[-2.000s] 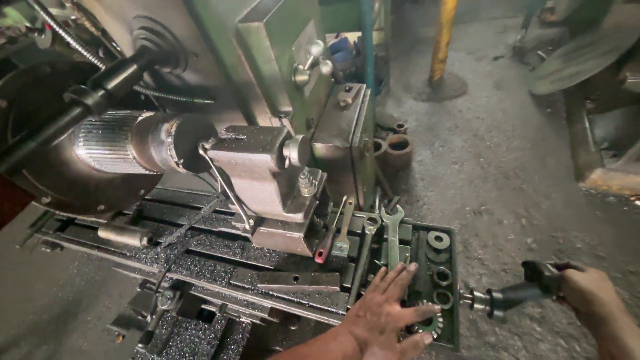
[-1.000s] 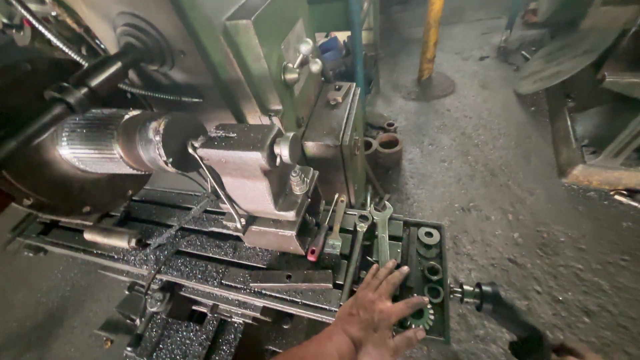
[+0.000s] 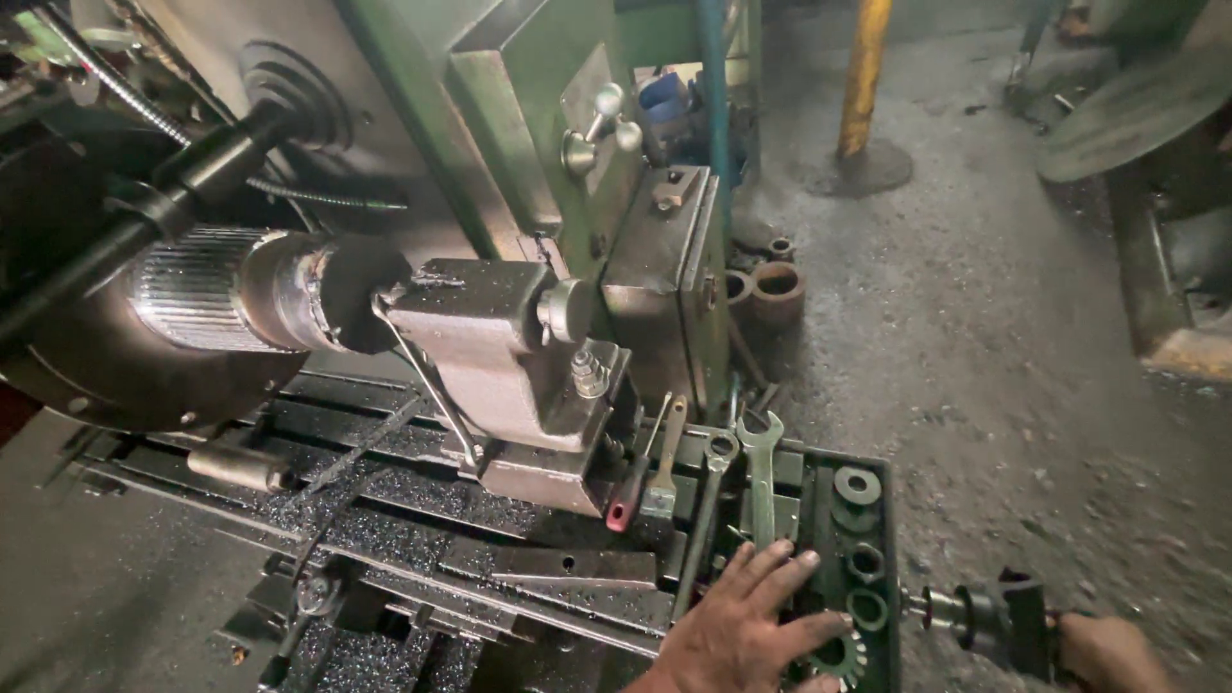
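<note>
My left hand, fingers spread, rests at the near end of the milling machine table, over the tool tray and a toothed cutter. An open-end wrench and a ring-end wrench lie just beyond its fingertips. At lower right my right hand is closed on the crank handle at the table's end. A splined metal workpiece is held against the tailstock, below a dark arbor.
Metal chips cover the table slots. A red-handled screwdriver, a brush and a flat metal bar lie on the table. Metal rings stand on the floor near a yellow post.
My right hand and the crank handle have changed position as the crank turned. My left hand stays spread at the tray.
</note>
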